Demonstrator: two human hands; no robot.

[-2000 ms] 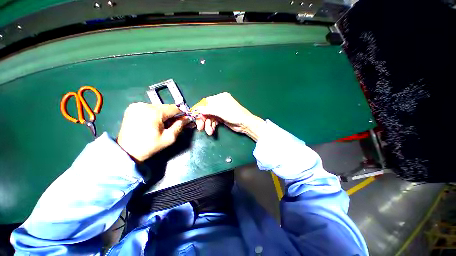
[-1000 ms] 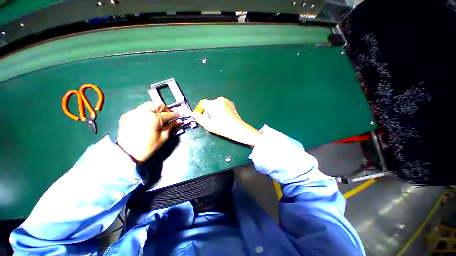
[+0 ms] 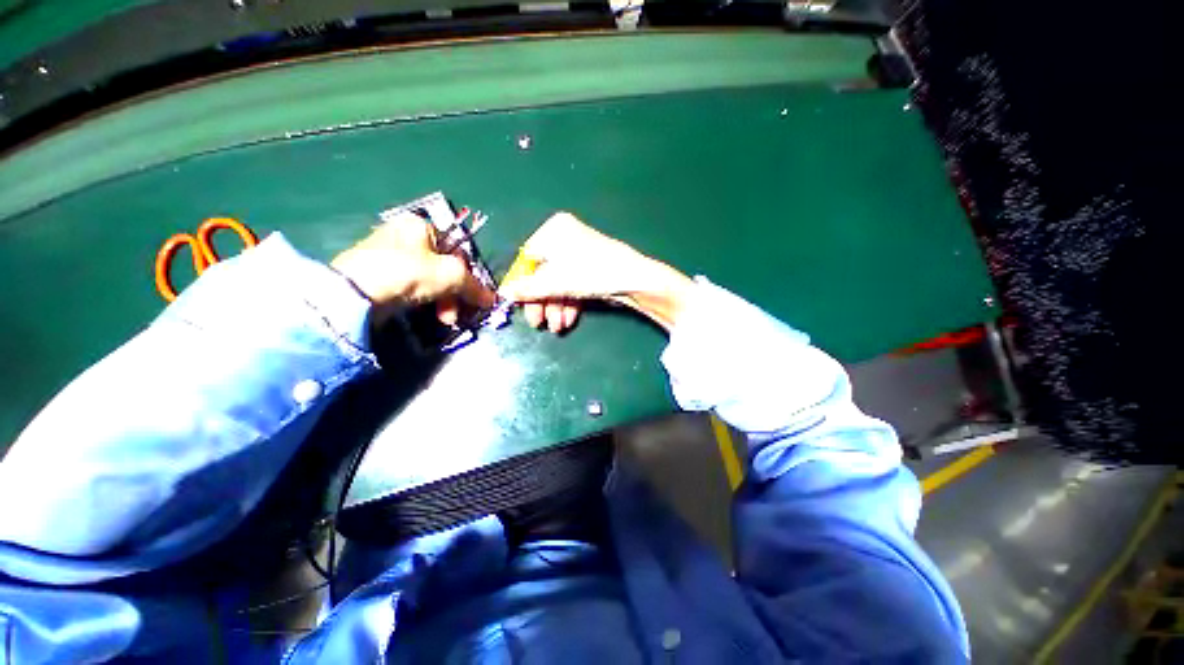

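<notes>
The silver-grey wire-arranging fixture (image 3: 418,205) lies on the green bench, mostly covered by my left hand (image 3: 413,270). My left hand holds a cable whose thin inner wires (image 3: 464,224) stick up over the fixture. The black cable (image 3: 353,470) trails down past the bench's front edge. My right hand (image 3: 558,276) is closed on a small yellow-orange-handled tool (image 3: 521,270) at the fixture's right side; its tip is hard to make out. The orange scissors (image 3: 205,247) lie at the left, their blades hidden behind my left sleeve.
A black cable bundle (image 3: 487,491) lies at the bench's front edge by my lap. Hanging cable stock (image 3: 1052,260) fills the right side. The green conveyor belt (image 3: 455,88) runs beyond the bench (image 3: 753,208). Yellow floor lines show at the lower right.
My left hand and forearm have moved up over the fixture, covering its window and the scissor blades. A black cable and loose wire ends now show. My right hand stays beside the fixture.
</notes>
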